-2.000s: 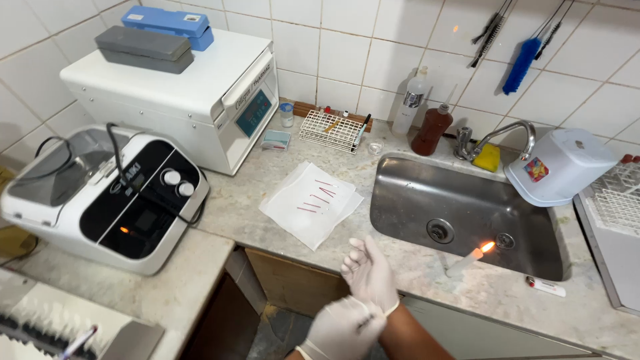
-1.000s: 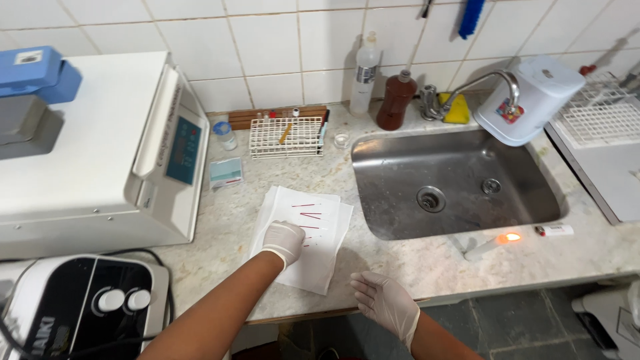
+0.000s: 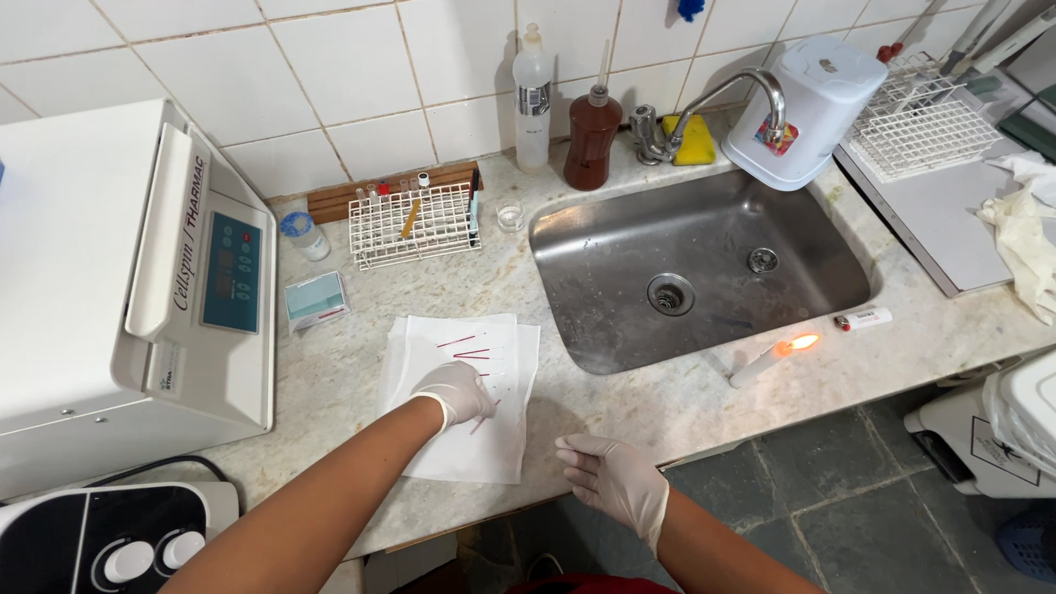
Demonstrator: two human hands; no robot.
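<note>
My gloved left hand (image 3: 458, 394) reaches down onto white paper sheets (image 3: 511, 454) on the marble counter, its fingers bent. Thin glass capillary tubes with dark red contents (image 3: 473, 355) lie on the paper beyond and beside it. One tube shows by the fingertips, but whether they pinch it is hidden. To the right of the paper, over the counter's front edge, is my gloved right hand (image 3: 615, 483), empty with fingers extended. A lit white candle (image 3: 755, 367), tilted in view, is near the sink's front rim, with a lighter (image 3: 863, 318) farther right.
The steel sink (image 3: 610, 309) lies beyond my right hand. Behind the paper are a white wire tube rack (image 3: 412, 227), a small box (image 3: 317, 299) and a blue-lidded cup (image 3: 305, 237). A centrifuge (image 3: 198, 272) occupies the left. Two bottles (image 3: 532, 115) (image 3: 592, 140) stand by the wall.
My hands were together near the counter's front edge two seconds ago. They have parted, and the left has come onto the paper among the tubes. The view has shifted.
</note>
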